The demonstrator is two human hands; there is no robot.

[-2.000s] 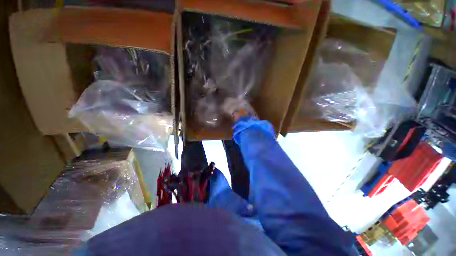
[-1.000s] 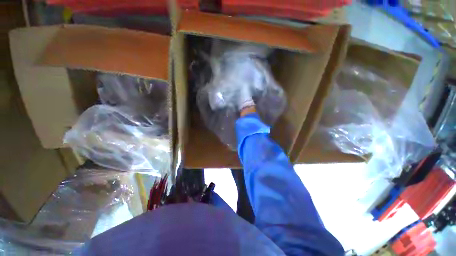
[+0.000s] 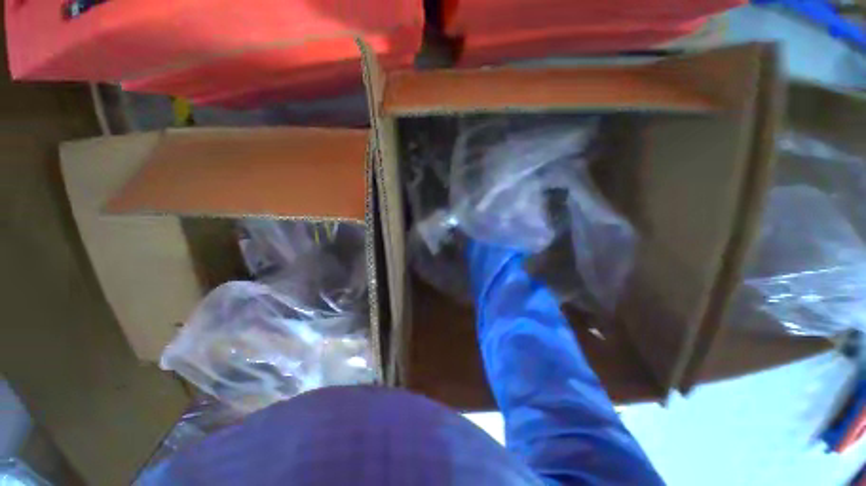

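An open cardboard carton (image 3: 703, 218) stands in front of me with a crinkled clear plastic bag (image 3: 513, 180) inside. My right arm in a blue sleeve reaches down into this carton. The sleeve ends at the bag, and the plastic hides my right hand, so its grip cannot be seen. Dark contents show faintly through the plastic at the carton's left side. My left hand is not in view.
A second open carton (image 3: 123, 256) on the left holds a clear plastic bag (image 3: 266, 351). Another carton on the right has a clear bag (image 3: 817, 247) over it. Orange-red crates (image 3: 237, 47) stand behind the cartons.
My view has moved closer over the cartons, and more of the crates shows. My right hand has gone out of sight under the plastic. The red and black wires by my body have left the view.
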